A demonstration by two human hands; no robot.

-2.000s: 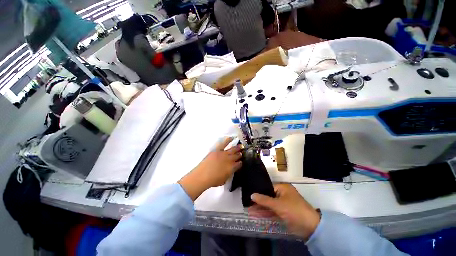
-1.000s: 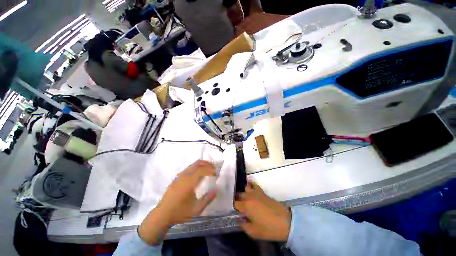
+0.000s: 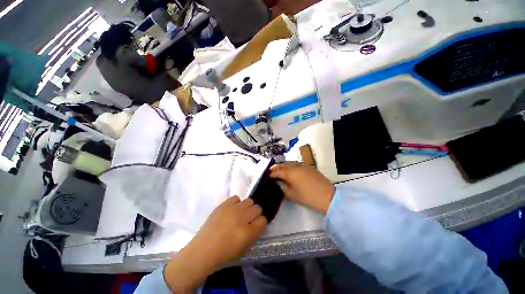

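Note:
A black fabric piece (image 3: 267, 198) lies along the edge of a white garment panel (image 3: 198, 181), just in front of the presser foot (image 3: 270, 148) of the white sewing machine (image 3: 322, 80). My left hand (image 3: 233, 229) grips the near end of the black piece and the panel edge. My right hand (image 3: 303, 185) pinches the far end of the black piece close to the foot. The needle point itself is too small to make out.
Right of the foot are a brass-coloured block (image 3: 307, 155), partly covered by my right hand, a stack of black pieces (image 3: 362, 140), pink and blue sticks (image 3: 420, 149) and a black slab-like phone (image 3: 489, 150). Layered panels (image 3: 141, 138) and a grey round-grilled device (image 3: 70, 204) are left. A person (image 3: 124, 69) is behind.
The white panel has come in beside the black piece. My right hand has moved up towards the foot, and my left hand has closed on the near end of the cloth.

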